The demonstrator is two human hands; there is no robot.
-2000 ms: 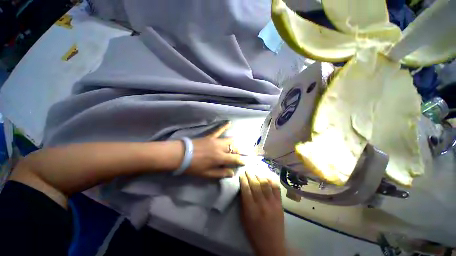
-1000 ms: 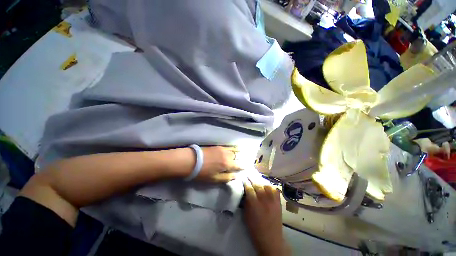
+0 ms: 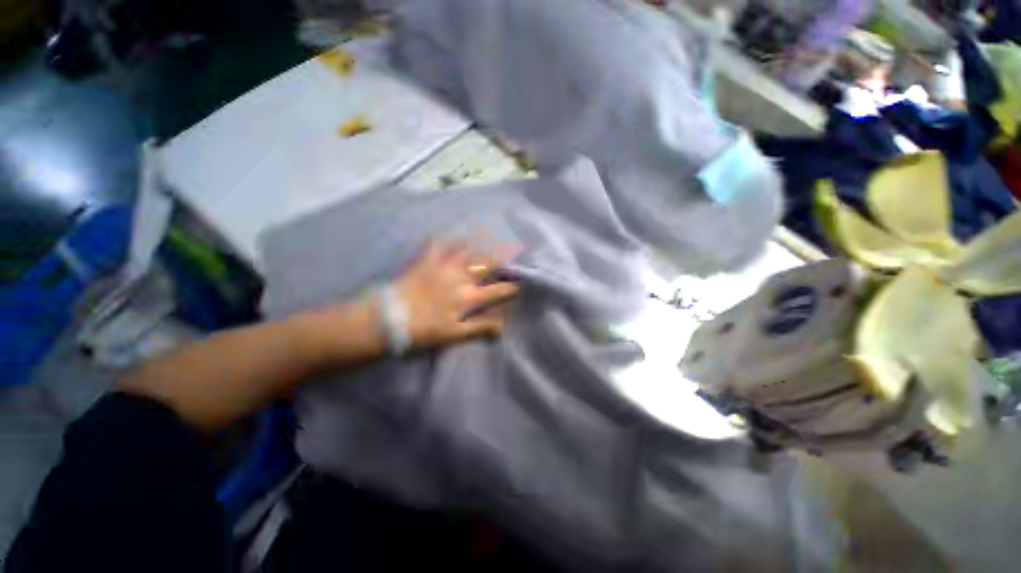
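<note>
A grey fabric panel (image 3: 560,403) lies crumpled over the table front, left of the sewing machine (image 3: 784,336). My left hand (image 3: 453,300), with a ring and a pale wristband, is on the panel's upper part; a fold is caught at its fingers. A blurred skin-toned shape at the bottom right, beside the cloth, looks like my right hand (image 3: 856,520); it is cut off by the edge and its fingers cannot be made out. The brightly lit needle area is left of the machine head; the needle itself is too blurred to see.
A heaped grey bundle (image 3: 571,90) with a pale blue-green tag (image 3: 730,170) lies at the back. Yellow-white peel (image 3: 924,313) sits on the machine head. Yellow tape scraps (image 3: 355,128) mark the white board (image 3: 280,151). A blue basket (image 3: 56,280) stands on the floor at left.
My left hand has moved from near the needle up and left, and the panel is drawn away from the machine. My right hand has moved down and right. The view has shifted left.
</note>
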